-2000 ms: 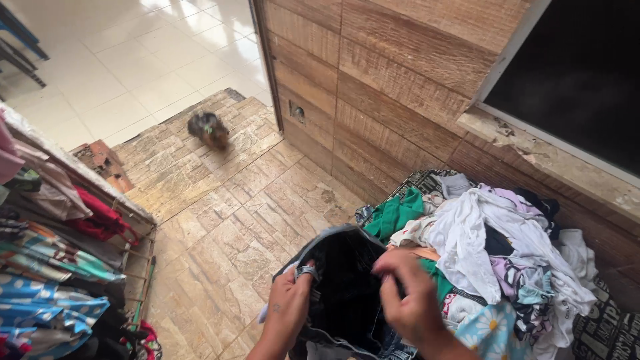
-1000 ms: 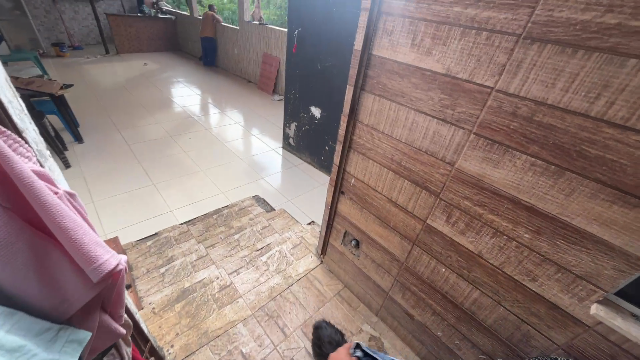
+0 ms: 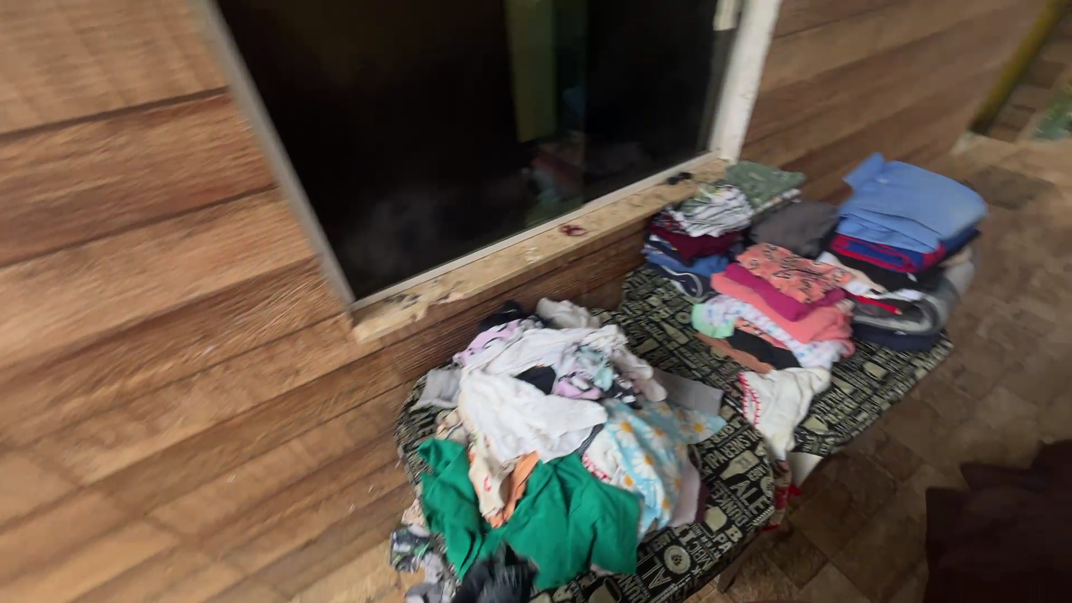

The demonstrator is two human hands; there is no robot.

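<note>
Neither my left hand nor my right hand shows in the head view now. A loose heap of clothes lies on a table with a black patterned cloth (image 3: pixel 720 494). In it are a green garment (image 3: pixel 578 511), a white garment (image 3: pixel 528 402) and a light-blue garment with daisies (image 3: pixel 641 461). Folded clothes stand in stacks on the far part of the same cloth, among them blue folded garments (image 3: pixel 913 205), a pink and coral stack (image 3: pixel 787 293) and a green patterned folded piece (image 3: pixel 762 182). A dark, blurred thing (image 3: pixel 498 578) lies at the bottom edge.
A dark glass window (image 3: pixel 435 126) with a worn stone sill (image 3: pixel 519 255) is set in the wood-look tiled wall (image 3: pixel 151 276) behind the table. Stone-look floor tiles (image 3: pixel 888 502) run along the right. A dark reddish cloth-like shape (image 3: pixel 1005 528) fills the lower right corner.
The view has swung far to the right, from the doorway to the clothes and window. Both hands, at a dark garment in the oldest frame, are out of sight now.
</note>
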